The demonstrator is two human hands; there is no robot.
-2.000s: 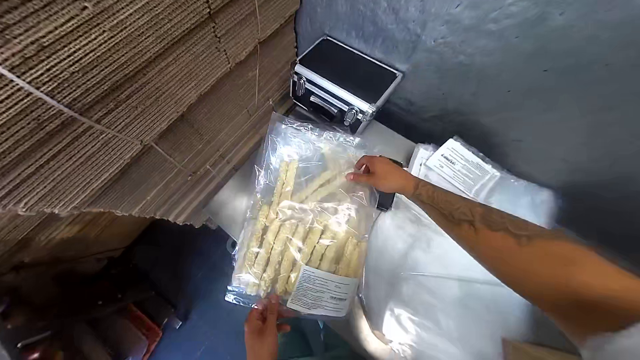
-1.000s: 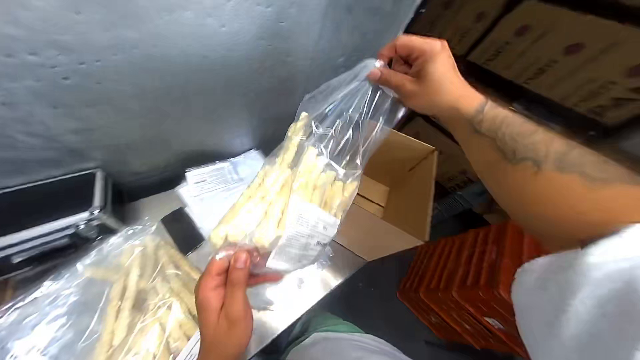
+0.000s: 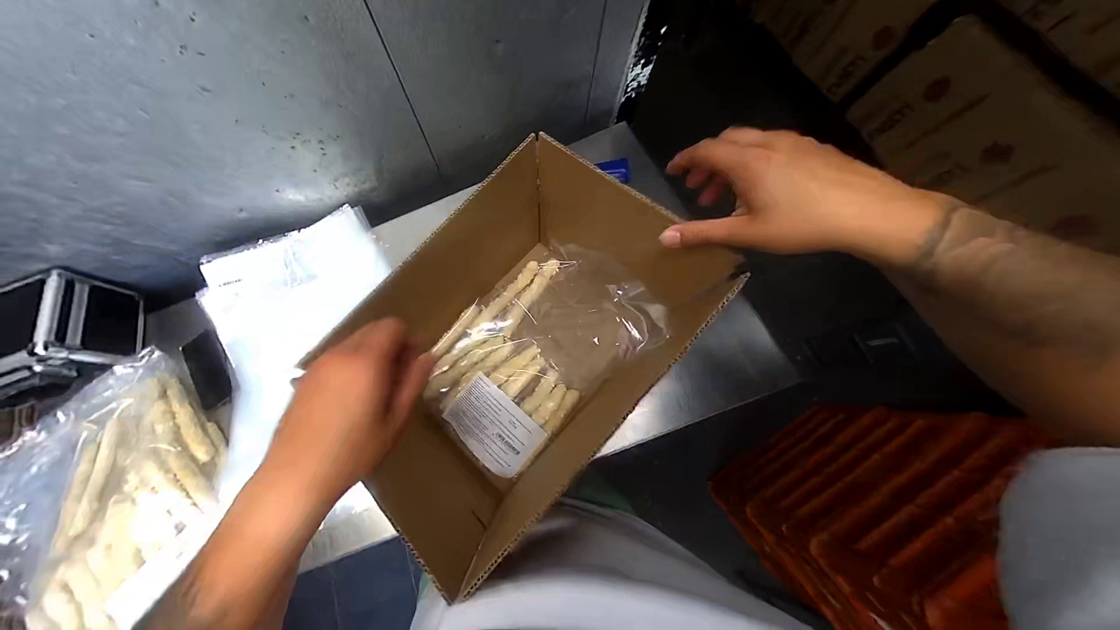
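Observation:
A clear plastic bag of pale, breaded-looking sticks (image 3: 503,367) lies on the bottom of a cardboard box (image 3: 612,206), its printed label facing up. My left hand (image 3: 363,394), somewhat blurred, is over the box's left edge with nothing seen in it; its fingers are partly hidden. At the opposite side, my right hand (image 3: 752,192) is spread at the right rim, thumb close to the cardboard, holding nothing. A second bag of sticks (image 3: 131,499) lies at the lower left, partly behind my left forearm.
Labelled plastic bags (image 3: 289,280) lie on the metal table (image 3: 744,350) left of the box. Behind them stands a gray metal wall (image 3: 262,105). A black case with metal edges (image 3: 70,324) is at far left, stacked red crates (image 3: 857,516) at lower right, printed cartons (image 3: 980,114) at upper right.
The bag that both hands held up one second ago now lies inside the box, let go by both hands. The view has swung right since the earliest frame.

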